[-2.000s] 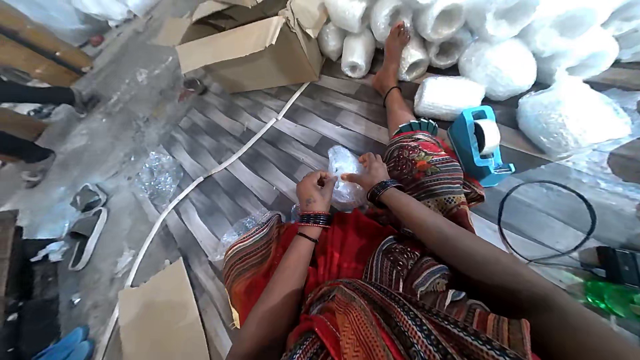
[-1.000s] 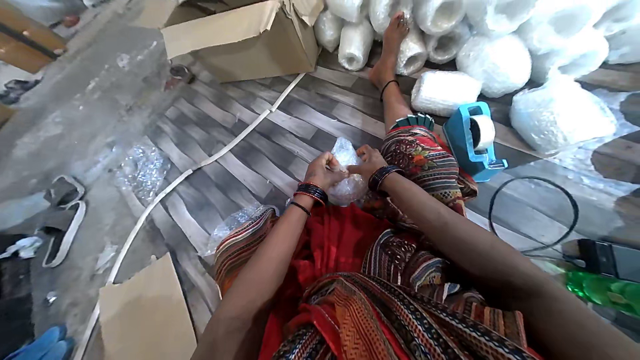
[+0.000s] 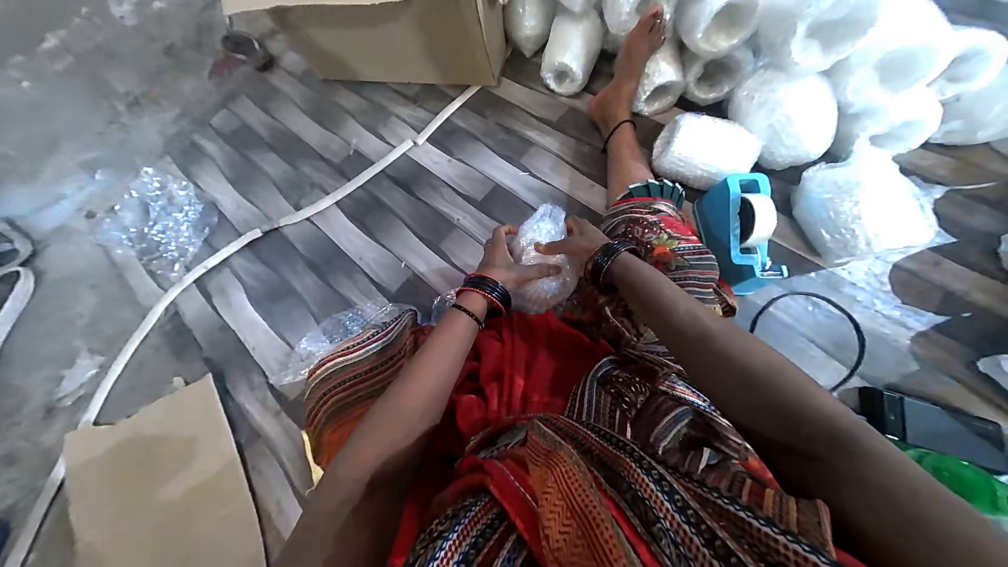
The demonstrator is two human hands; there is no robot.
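Observation:
A small bubble-wrapped bundle [image 3: 543, 236] stands above my lap, its clear plastic crumpled at the top. My left hand [image 3: 508, 260] grips its left side, with fingers across its lower front. My right hand [image 3: 579, 246] holds the right side, the thumb on its front. What lies inside the wrap cannot be made out. The blue tape dispenser [image 3: 732, 236] with a roll of tape stands to the right of my bent knee. A loose sheet of bubble wrap [image 3: 339, 339] lies on the floor beside my other knee.
Several wrapped rolls [image 3: 783, 118] are piled at the upper right. A cardboard box [image 3: 386, 39] stands at the top, and a flat cardboard piece [image 3: 165, 480] lies at lower left. A white strip [image 3: 339, 193] crosses the floor. A black loop [image 3: 854, 331] and green bottle [image 3: 957, 480] lie right.
Both hands have shifted from pinching the wrap with the fingertips to clasping the bundle from its two sides.

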